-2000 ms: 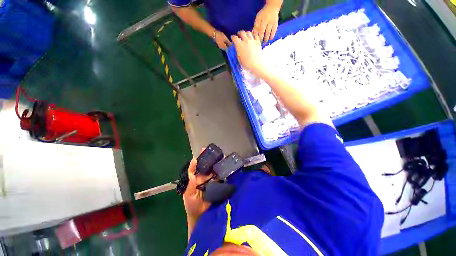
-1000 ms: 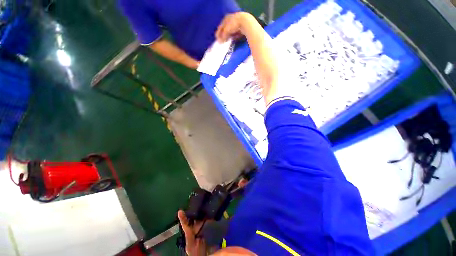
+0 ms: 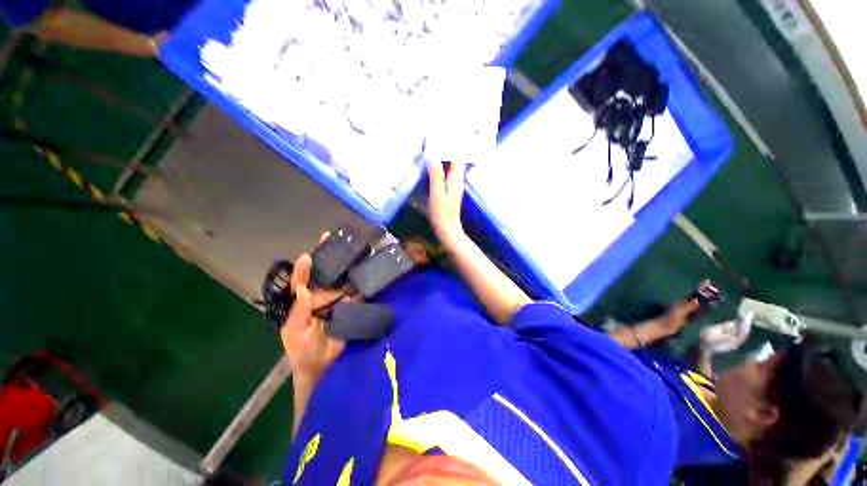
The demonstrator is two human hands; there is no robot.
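Note:
My left hand point(image 3: 304, 327), at lower centre-left, holds several black power adapters point(image 3: 380, 270) against my front, with thin black cords bunched beside the fingers. My right hand point(image 3: 445, 195) is stretched forward and grips the near edge of a flat white sheet point(image 3: 468, 119). The sheet lies over the near right corner of a blue tray point(image 3: 276, 140) heaped with small white parts point(image 3: 352, 71). Glare hides the detail of the sheet and parts.
A second blue tray point(image 3: 594, 277) to the right has a white lining and a bundle of black adapters and cords point(image 3: 623, 109). A grey trolley point(image 3: 223, 190) stands left. A person point(image 3: 699, 399) is at lower right; another person's forearm point(image 3: 90, 31) shows at upper left.
The view has swung right. My right hand has moved the white sheet from the tray's far left side to its near right corner. My left hand still holds the adapters.

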